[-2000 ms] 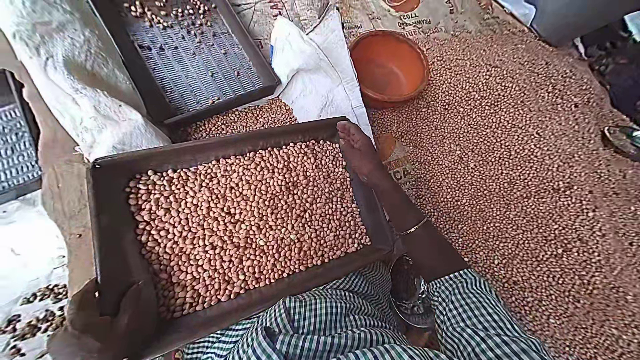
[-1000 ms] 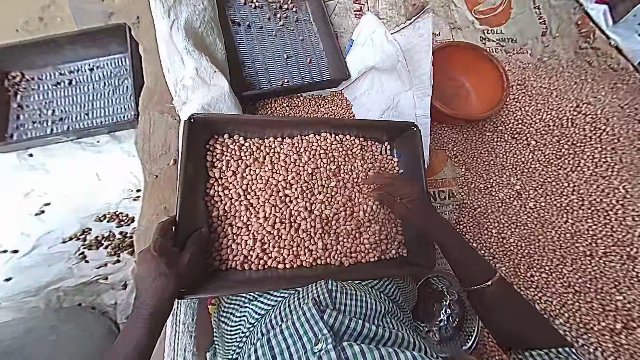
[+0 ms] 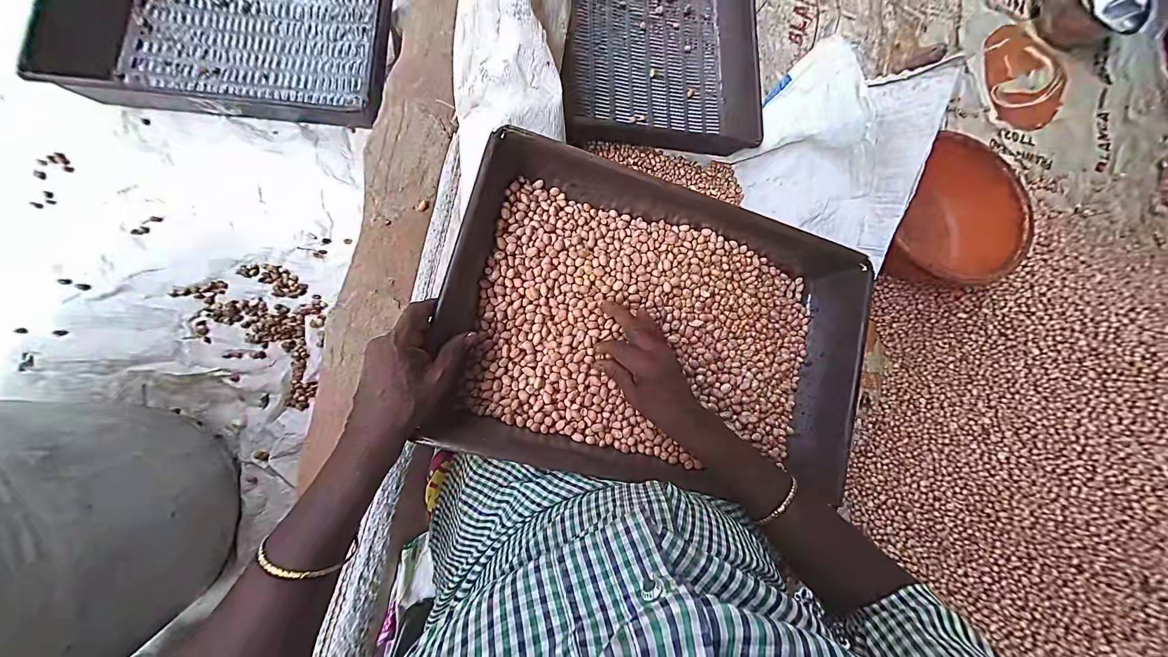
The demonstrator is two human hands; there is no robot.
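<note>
A dark rectangular tray [image 3: 839,365] with a wide layer of pinkish shelled peanuts [image 3: 584,310] lies tilted above my lap. My left hand [image 3: 406,374] grips its left wall, the thumb over the rim and the fingers outside. Inside the tray, my right hand [image 3: 643,365] touches the peanuts near the middle, its index finger and thumb apart. Whether a peanut sits between those fingers cannot be told.
Two slotted sieve trays [image 3: 365,100] [image 3: 744,73] stand beyond. An orange bowl [image 3: 967,219] sits at the upper right beside a large spread of peanuts [image 3: 1022,429]. Dark pieces [image 3: 265,310] lie scattered on a white sheet [image 3: 228,219]; a grey rounded object [image 3: 109,520] is at the lower left.
My right hand has moved from the tray's right rim, by way of its right side, to the middle of the peanuts. The tray has turned so its right side sits lower in view.
</note>
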